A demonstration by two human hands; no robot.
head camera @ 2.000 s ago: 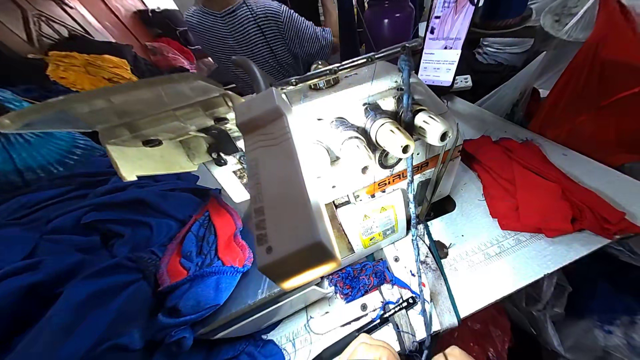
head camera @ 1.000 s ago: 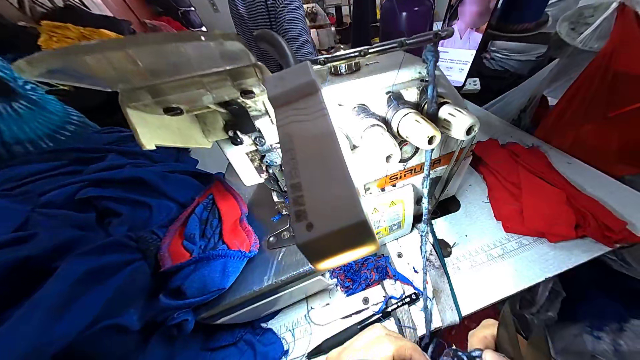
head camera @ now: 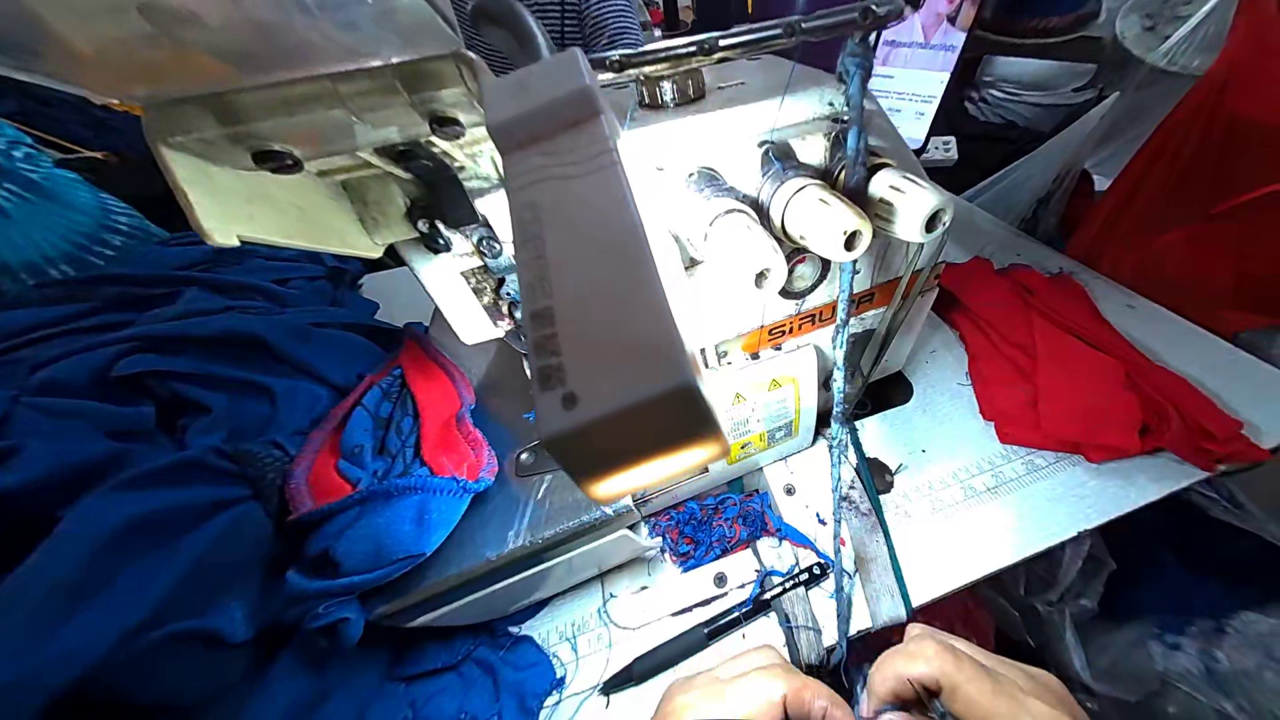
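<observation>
At the bottom edge, my left hand (head camera: 752, 690) and my right hand (head camera: 965, 680) are close together, fingertips bent round something small and dark, mostly hidden and cut off by the frame. A fuzzy blue-grey cord (head camera: 843, 400) hangs from the thread guide bar down between them. Before them stands an overlock sewing machine (head camera: 780, 330) with several tension knobs and a lit lamp (head camera: 610, 300). A black pen (head camera: 715, 628) lies beside my left hand. Blue and red thread scraps (head camera: 712, 528) fill a slot at the machine's base.
Dark blue fabric (head camera: 150, 420) with a red-lined opening (head camera: 440, 410) heaps at left. Red cloth (head camera: 1070, 370) lies on the white table (head camera: 960, 520), which has ruler markings. Plastic bags (head camera: 1060, 610) sit at lower right. A phone screen (head camera: 915, 70) stands behind the machine; beyond it is a person in stripes (head camera: 600, 25).
Both hands have come further into view at the bottom edge, still close together by the cord. The view has shifted closer to the machine.
</observation>
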